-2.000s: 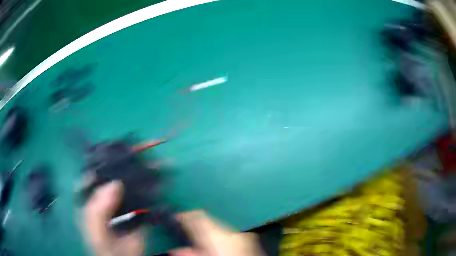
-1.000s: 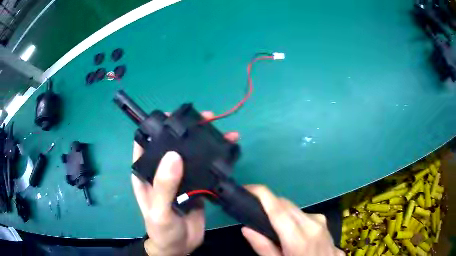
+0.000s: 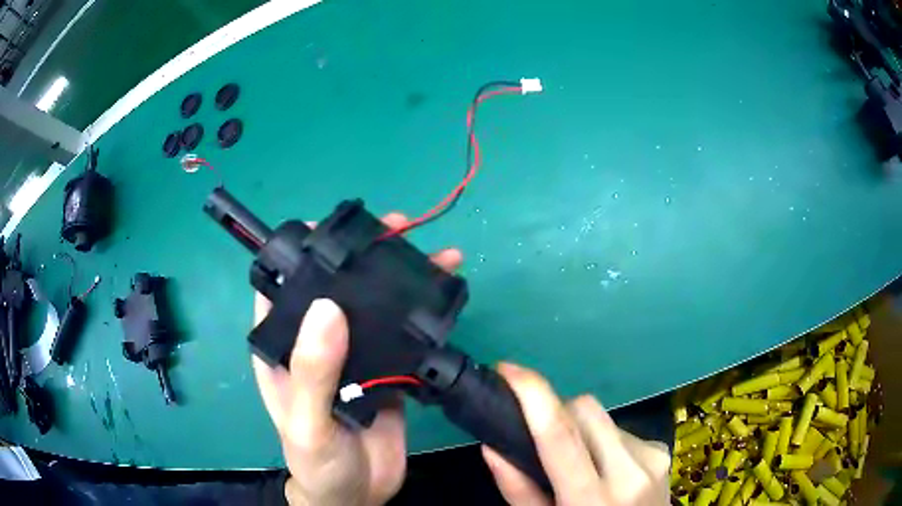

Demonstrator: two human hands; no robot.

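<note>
My left hand [image 3: 321,395] grips a black main housing [image 3: 361,301] from below, its thumb on the top face. A slotted black stem points up and left from the housing. A red and black lead wire [image 3: 475,153] runs from it to a white plug [image 3: 531,86]. My right hand [image 3: 584,445] is closed around a black handle tube [image 3: 495,415] that meets the housing's lower right side; I cannot tell how firmly it is seated. A short red wire with a white plug [image 3: 352,392] lies over the housing near that joint.
Several black end caps [image 3: 229,132] lie at the upper left of the green bench [image 3: 633,217]. A round-bodied unit [image 3: 87,210], another housing [image 3: 145,318] and heaped black units [image 3: 14,326] are at the left. Yellow tubes [image 3: 762,405] fill a box lower right. More black parts [image 3: 885,84] are upper right.
The blurred view has become sharp. Since a second ago the housing and both hands have shifted slightly left in view, and the long lead's plug sits a little further left and up.
</note>
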